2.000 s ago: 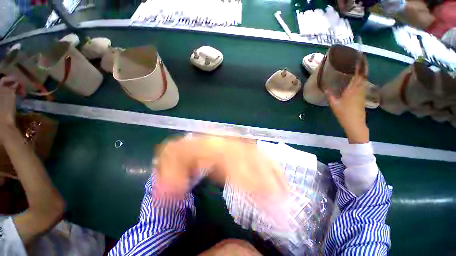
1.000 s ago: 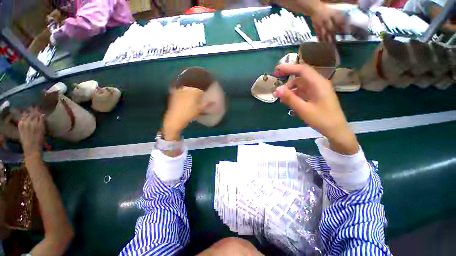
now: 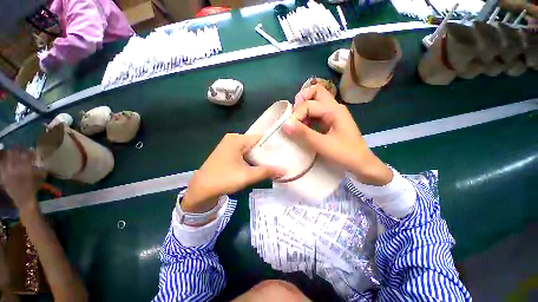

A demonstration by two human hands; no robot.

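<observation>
A beige oval cup-shaped housing (image 3: pixel 289 154) is tilted above the near rail, its open end toward the upper left. My left hand (image 3: pixel 227 168) grips its left side near the rim. My right hand (image 3: pixel 333 127) is at its upper right rim with fingertips pinched together; whether a label is between them I cannot tell. A thin brown band curves across the housing's lower side. Fanned label sheets (image 3: pixel 289 233) lie in front of me, partly under the housing, with a crinkled clear plastic bag (image 3: pixel 360 236) beside them.
Beige housings stand right of centre (image 3: pixel 368 71) and in a row at far right. End caps (image 3: pixel 225 92) lie on the green belt. A neighbour's arm (image 3: pixel 44 253) reaches to a housing at left, above an open box. White sticks lie beyond the far rail.
The housing that my left hand held over the belt is now nearer to me, tilted, with both hands on it. My right hand has moved left and down to its rim.
</observation>
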